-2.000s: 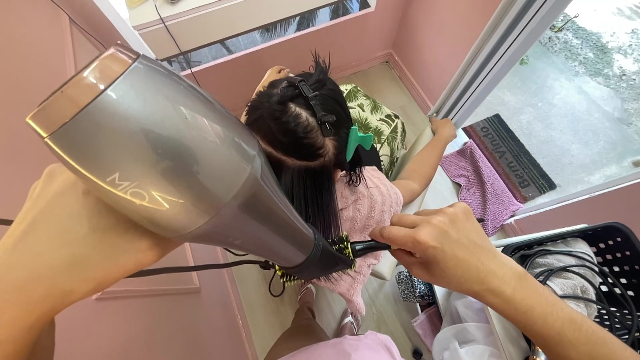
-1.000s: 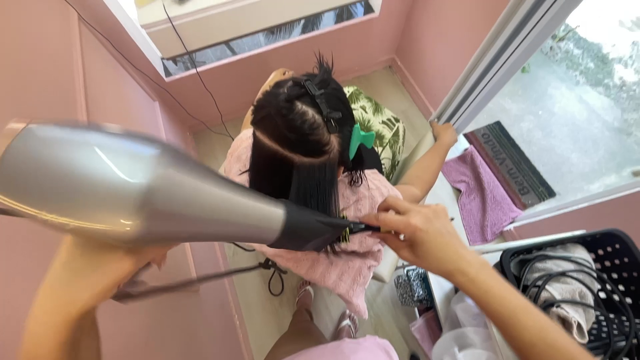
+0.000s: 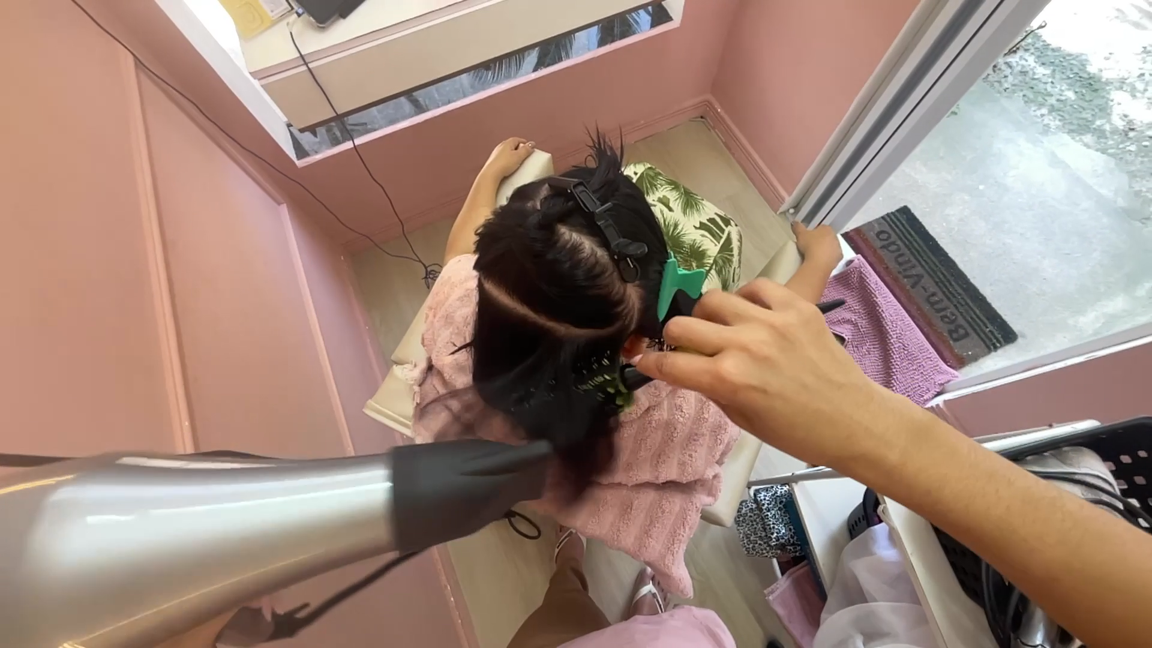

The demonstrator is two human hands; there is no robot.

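Note:
My right hand [image 3: 765,360] grips the handle of a round hair brush [image 3: 612,378], its bristles in the dark hair [image 3: 540,360] of a seated person. At lower left is a silver hair dryer [image 3: 225,522] with a black nozzle [image 3: 468,490] pointing at the hair ends. Only a blurred bit of my left hand [image 3: 216,625] shows beneath the dryer; its fingers are mostly hidden. A black hair clip [image 3: 612,229] and a green claw clip [image 3: 677,286] hold upper sections of hair. A pink towel [image 3: 666,468] covers the person's shoulders.
The person's hands rest on the pale chair's armrests [image 3: 774,270]. At lower right stand a trolley [image 3: 909,540] and a black basket [image 3: 1116,459] with cables. A doormat [image 3: 936,283] and purple cloth [image 3: 886,333] lie by the glass door. A thin cable [image 3: 360,162] hangs at the window.
The brush has moved up beside the head, now with hair over it; before, it was at the hair's lower ends. The dryer has dropped lower in view, its nozzle farther from my right hand.

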